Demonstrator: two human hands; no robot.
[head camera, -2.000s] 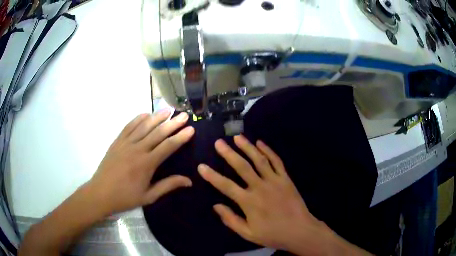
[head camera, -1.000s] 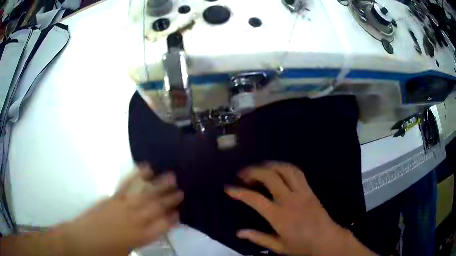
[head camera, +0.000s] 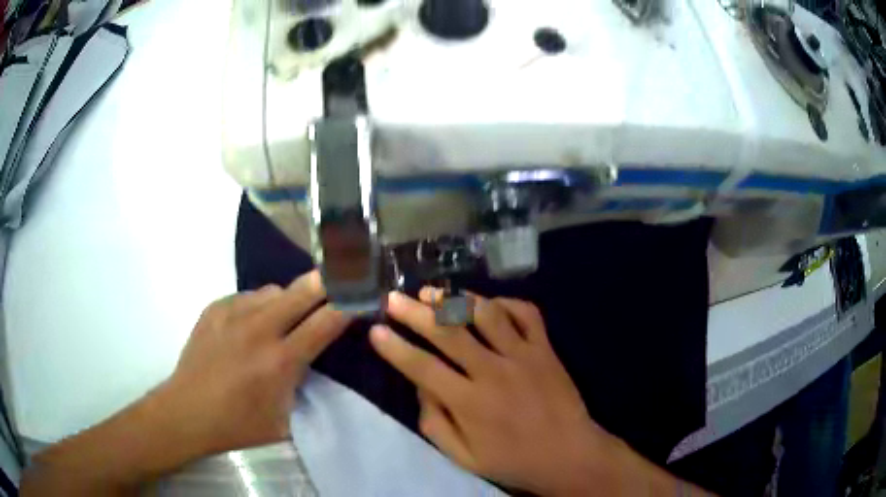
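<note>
A dark garment panel (head camera: 622, 320) lies on the machine bed and runs under the sewing machine head (head camera: 466, 97). My left hand (head camera: 248, 359) presses on the panel's left part, fingertips beside the shiny lever guard (head camera: 343, 209). My right hand (head camera: 505, 388) lies with spread fingers on the panel, its fingertips near the needle area and partly behind a small metal knob (head camera: 454, 309). The needle and presser foot are hidden. A pale grey-blue fabric piece (head camera: 359, 437) shows at the near edge between my hands.
Pale strips with dark edges (head camera: 63, 107) lie at the far left of the white table (head camera: 126, 252). A measuring tape (head camera: 777, 364) runs along the right table edge. A black-and-yellow item (head camera: 809, 264) lies at the right of the machine bed.
Both hands have moved forward to the needle area. The dark panel has shifted, and more pale fabric shows at its near edge. The machine head appears closer and lower in view.
</note>
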